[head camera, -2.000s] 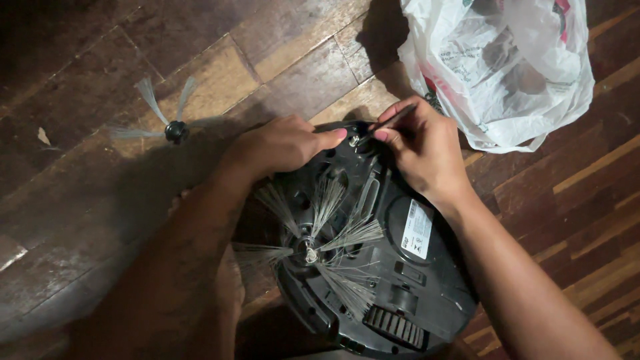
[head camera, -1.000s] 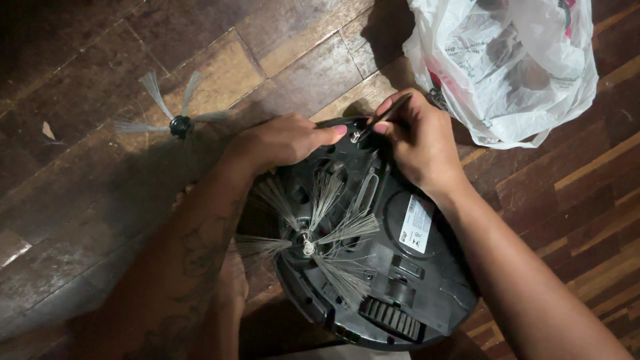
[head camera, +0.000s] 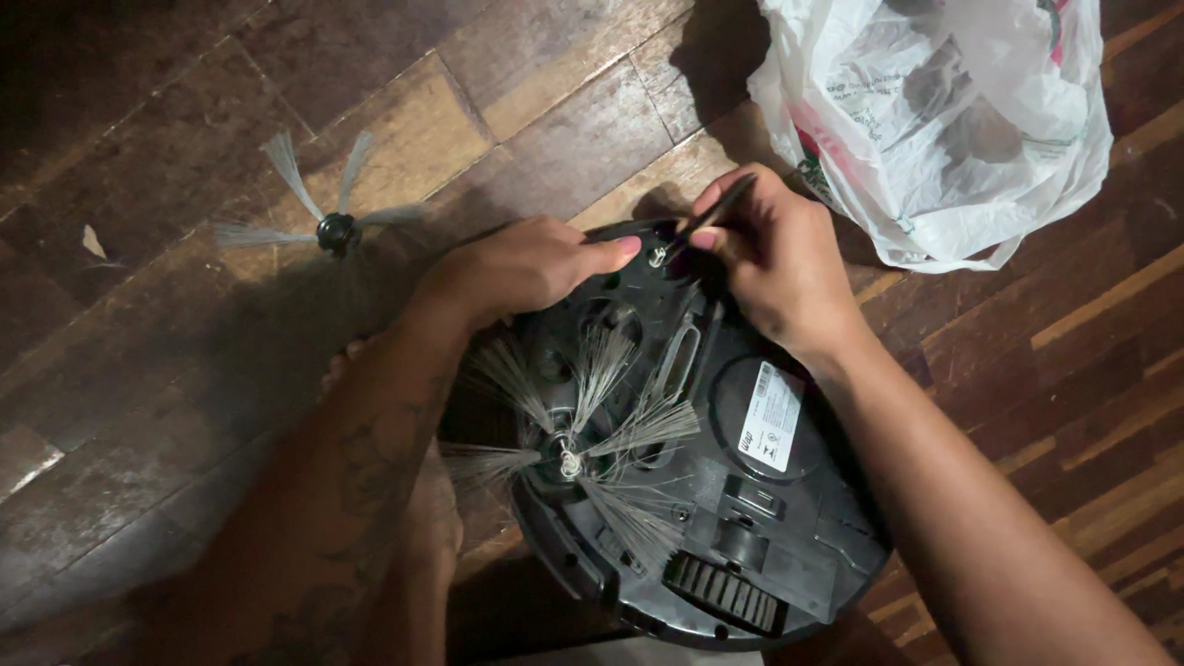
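Observation:
A black robot vacuum cleaner lies upside down, its ribbed wheel and underside showing. My right hand pinches a thin dark pointed tool, whose tip is at a pale tangle of hair or thread on a small round mount near the far edge. My left hand rests on the vacuum's upper left edge, thumb extended close to that mount; its fingers are partly hidden. A side brush with splayed bristles is on the vacuum, pale strands wound at its hub.
Another side brush lies on the wooden floor at the upper left. An open white plastic bag stands at the upper right, near my right hand. A small pale scrap lies at the far left. Part of a foot shows beneath my left forearm.
The tool in my right hand has tilted a little, its tip staying close to the mount. My left hand keeps its place on the vacuum's edge.

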